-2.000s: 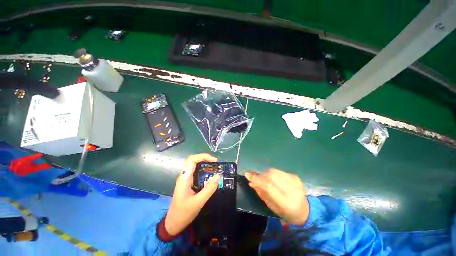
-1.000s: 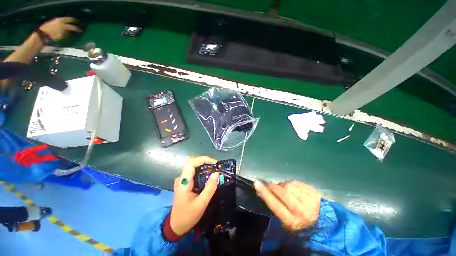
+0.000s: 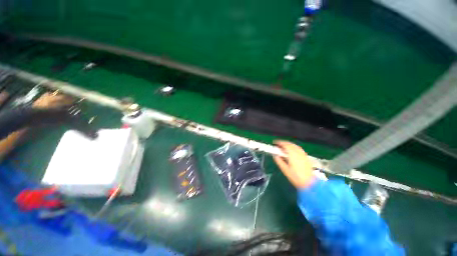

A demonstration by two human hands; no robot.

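The picture is blurred. My right hand is at the white rail, right of the clear parts bag, with fingers pointing up and left; whether it holds anything cannot be told. My left hand is out of the picture. The bag holds dark pieces and lies on the bench. A phone unit lies on the bench left of the bag, with small orange and white tabs showing. The unit that was worked on is not in view.
A white box and dispensing bottle stand at left. A black tray lies on the belt beyond the rail. A grey post rises at right. A small zip bag lies near my sleeve. Another person's hand shows far left.
The view has tilted up toward the belt. My right hand has moved from the phone unit forward to the rail. My left hand and that unit have left the picture.
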